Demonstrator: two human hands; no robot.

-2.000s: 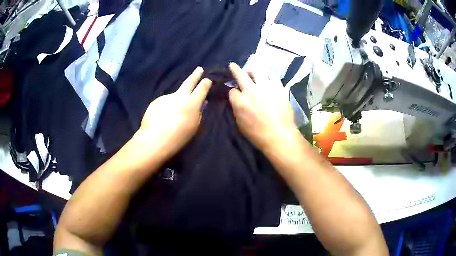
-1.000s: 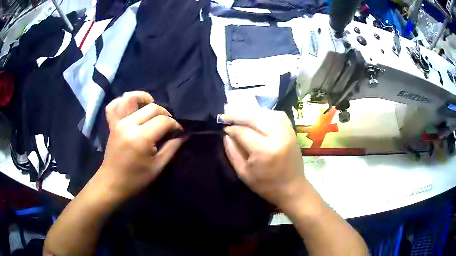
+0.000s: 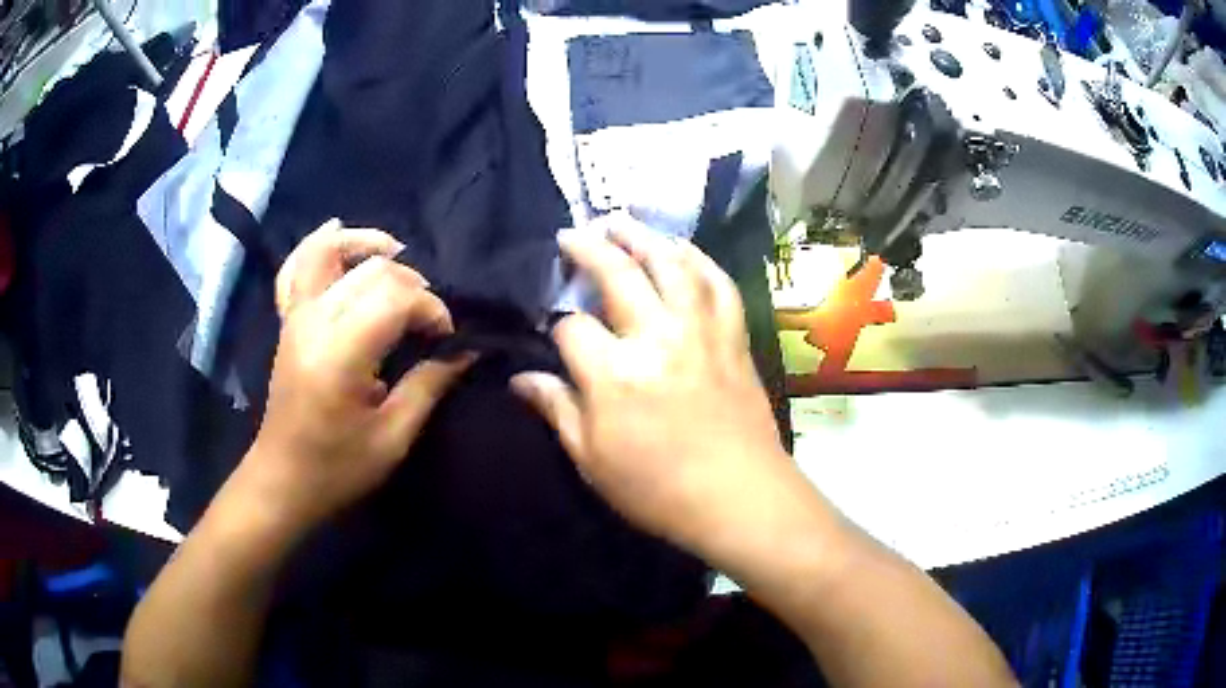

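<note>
A large navy-black garment panel (image 3: pixel 444 148) lies left of the needle and hangs over the table's front edge. My left hand (image 3: pixel 352 352) is closed on a fold of its dark cloth, with thumb and fingers pinching the edge. My right hand (image 3: pixel 659 363) is on the same fold a little to the right, fingers bent and thumb at the cloth edge; a pale bit of cloth shows by its fingertips. The cloth under both palms is hidden.
The white-grey sewing machine (image 3: pixel 1062 182) stands at right, with orange tape (image 3: pixel 847 320) and a red strip (image 3: pixel 887 380) on its bed. Pale panels (image 3: pixel 639 168) lie behind my right hand. Dark pieces with white edges (image 3: pixel 94 242) lie at far left. A blue crate (image 3: pixel 1143 618) is below right.
The fingers were laid forward on the cloth; they then drew back and pinched a fold. Since the last earlier frame my right hand has shifted slightly left and its fingers have spread upward.
</note>
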